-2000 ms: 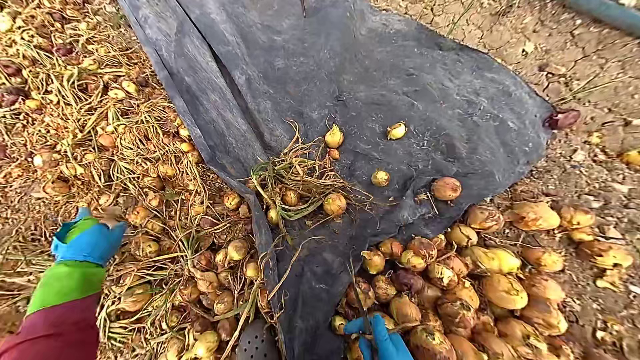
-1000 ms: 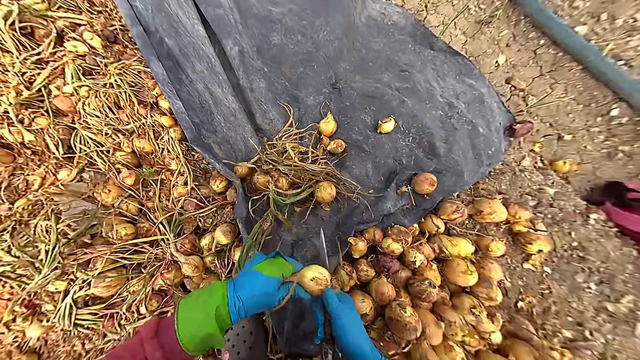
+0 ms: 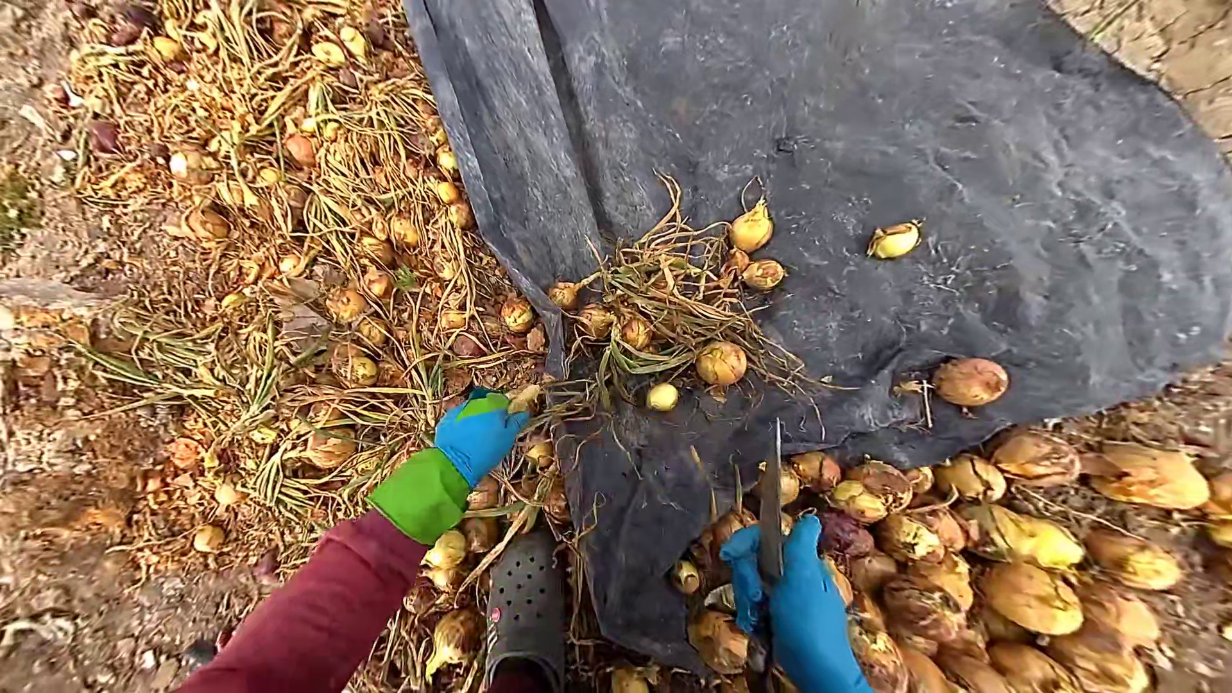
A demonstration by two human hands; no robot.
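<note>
My left hand (image 3: 478, 435), in a blue glove with a green cuff, is at the edge of the onions and dried stalks on the left. Its fingers touch a pale onion or stalk end (image 3: 526, 397); whether they grip it is unclear. In my right hand (image 3: 797, 597), also blue-gloved, is a knife (image 3: 771, 510), blade pointing up the view. The knife lies over the near edge of a dark fabric sheet (image 3: 847, 144) and a heap of trimmed onions (image 3: 1035, 597). On the sheet, a tangle of dry onion tops (image 3: 664, 298) lies with several onions, one of them round (image 3: 721, 363).
A dark perforated clog (image 3: 526, 602) stands between my hands, beside the sheet's edge. Untrimmed onions with long stalks (image 3: 356, 308) cover the ground at left. A single onion (image 3: 970, 382) and a small yellow one (image 3: 895, 240) lie on the sheet at right.
A second ago my left hand held an onion beside my right hand; it has since moved left, away from the knife. A small pale onion now shows near the tangle.
</note>
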